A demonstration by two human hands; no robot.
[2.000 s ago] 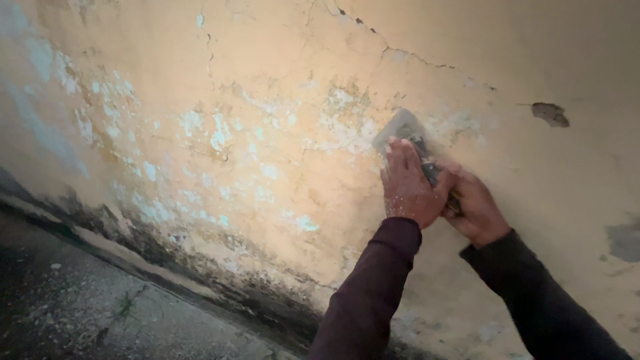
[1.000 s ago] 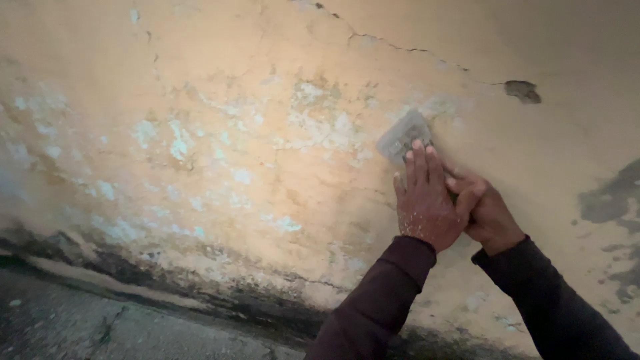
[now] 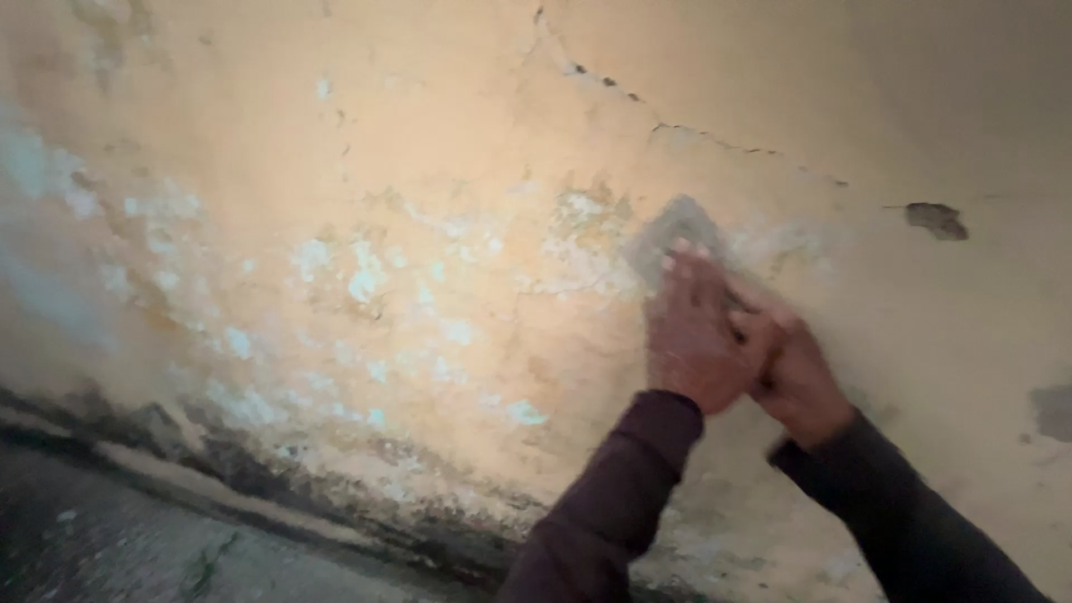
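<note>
A flat metal scraper blade (image 3: 677,224), blurred, lies against the peeling painted wall (image 3: 469,151) right of the middle of the view. My left hand (image 3: 699,331) presses on the tool from above with its fingers extended toward the blade. Behind it and to its right, my right hand (image 3: 800,368) is closed around the tool's handle, which the hands mostly hide. Pale flaked patches (image 3: 586,243) lie just left of the blade.
A thin crack (image 3: 712,138) runs across the upper wall toward a dark chipped hole (image 3: 936,221) at the right. Along the wall's foot is a blackened, crumbling edge (image 3: 276,486), with rough concrete ground (image 3: 109,536) at the lower left.
Both hands stay together on the scraper, which has shifted a little left along the wall since one second ago. The view has also moved.
</note>
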